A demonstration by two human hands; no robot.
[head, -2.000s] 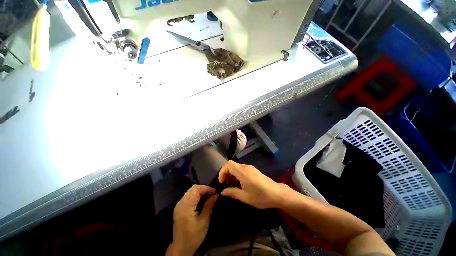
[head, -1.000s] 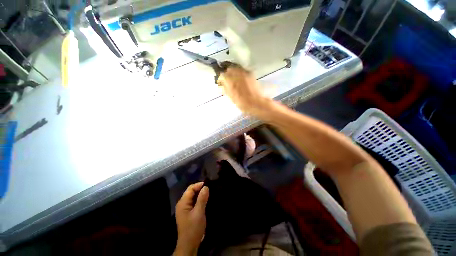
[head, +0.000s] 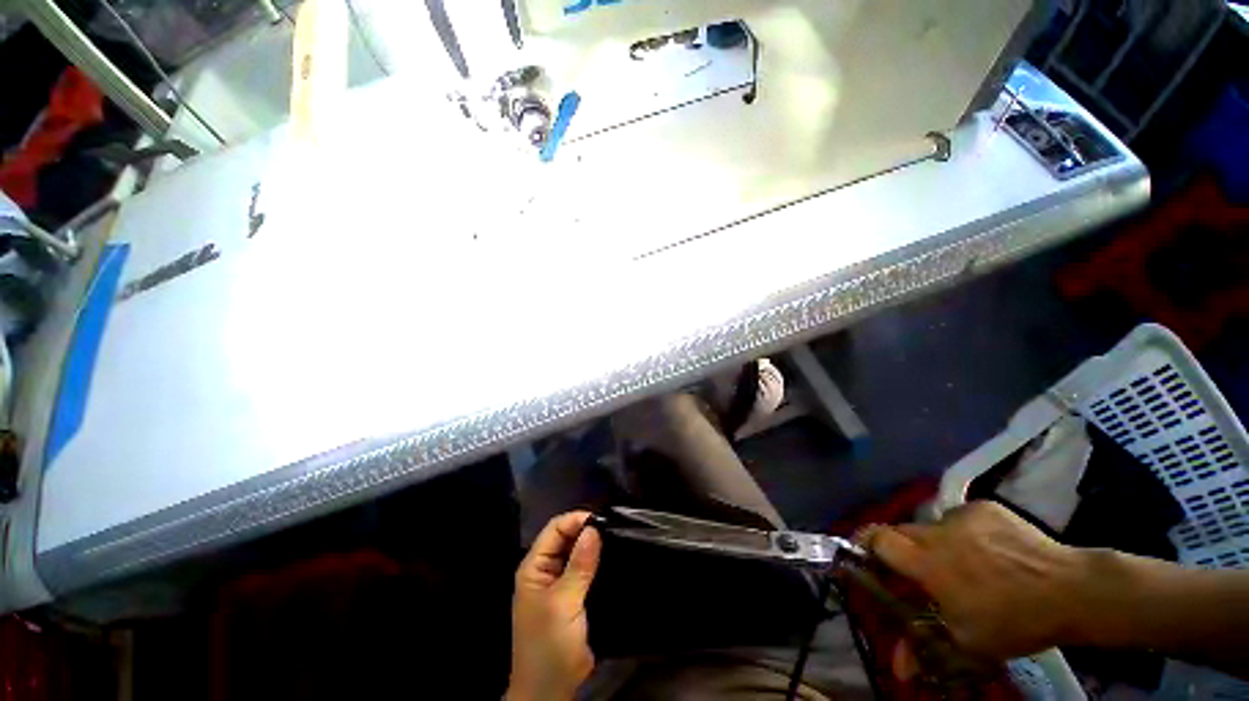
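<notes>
My right hand [head: 966,582] holds scissors [head: 788,542] by the wrapped handles at the lower right. The blades point left and are slightly apart, with the tips close to my left fingers. My left hand [head: 555,603] pinches an edge of the black cloth [head: 658,596] between thumb and fingers. The cloth lies over the lap below the blades. Thin black strands hang near the scissors' pivot. The dark cloth's outline is hard to tell against the shadow.
The white sewing machine [head: 877,82] stands on the table [head: 411,315] above, with a small blue piece [head: 559,126] beside the needle area. A measuring tape [head: 767,326] runs along the front edge. A white slatted basket [head: 1164,397] with cloth is at the right.
My right hand has come back from the table to the lap with the scissors, which lay under the machine arm. The view has shifted, and my left hand remains low at the cloth.
</notes>
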